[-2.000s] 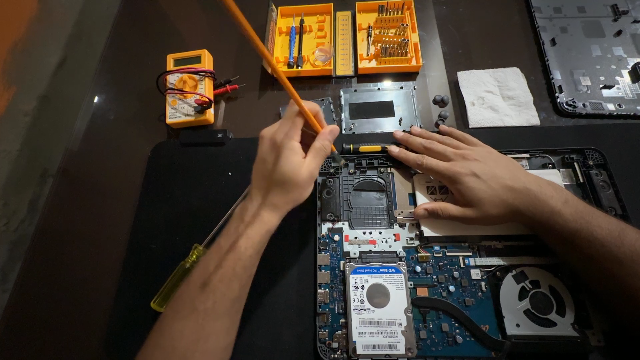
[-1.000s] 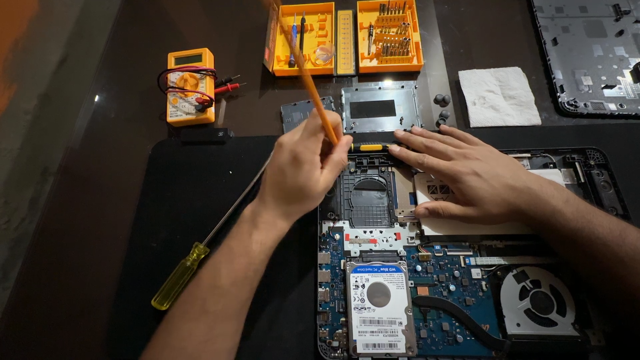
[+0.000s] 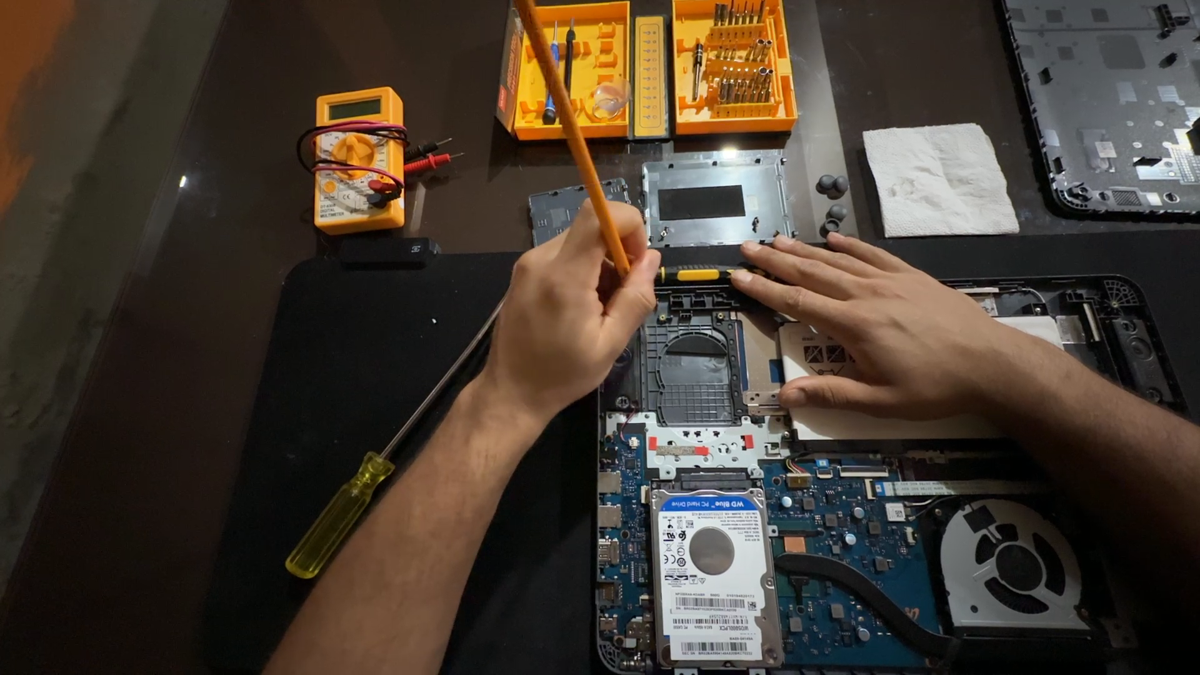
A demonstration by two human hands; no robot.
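Observation:
My left hand grips a long, slim orange stick like a brush handle; its lower tip is hidden behind my fingers, at the upper left corner of an opened laptop. My right hand lies spread over the white battery, one fingertip against a small yellow-and-black screwdriver on the laptop's far edge. Below my hands sit a labelled hard drive, the blue circuit board and the cooling fan. An open black plastic bay lies between my hands.
A yellow-handled screwdriver lies beside my left forearm. Beyond the mat are a multimeter, an open bit case, a metal cover, a dark panel, small round rubber pieces, a folded paper towel and the laptop's bottom cover.
From two seconds ago, my left hand has moved slightly right at the laptop's corner, and the orange stick has become steeper. My right hand stays in place.

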